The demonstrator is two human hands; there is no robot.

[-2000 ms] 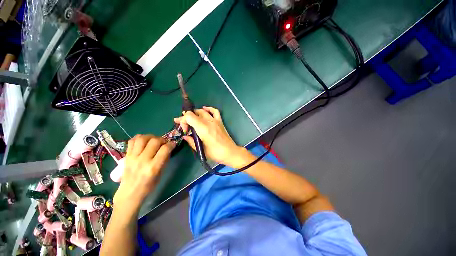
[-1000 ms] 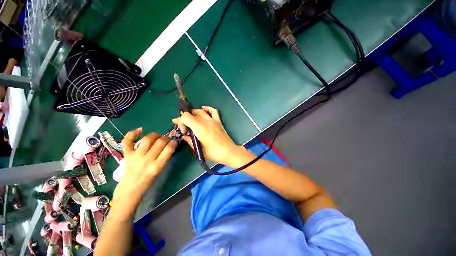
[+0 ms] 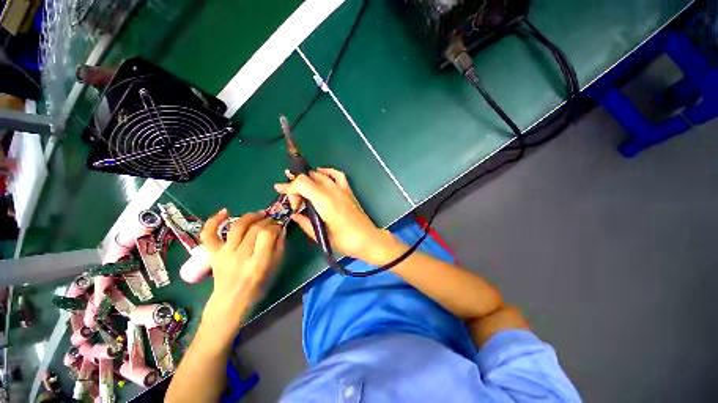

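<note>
My right hand [image 3: 334, 208] holds the soldering iron [image 3: 294, 153], its metal tip pointing up and away from the work. The fingers of the same hand also touch the small circuit board and wires [image 3: 279, 209] between my hands. My left hand [image 3: 246, 256] is closed over a pink hair dryer body [image 3: 195, 265], whose rounded end shows to the left of the fingers. Its round end opening shows partly above my left fingers. The exact grip on the wires is hidden by the fingers.
Several pink units with open handles [image 3: 146, 316] lie in a pile at the lower left. A black fume fan [image 3: 167, 142] stands at the upper left. A black soldering station [image 3: 472, 24] with cords is at the top. A blue stool [image 3: 653, 94] is at the right.
My left hand has shifted slightly right, and more of the pink body shows beside it. My right hand and the iron stay almost in place. The station's red light no longer shows.
</note>
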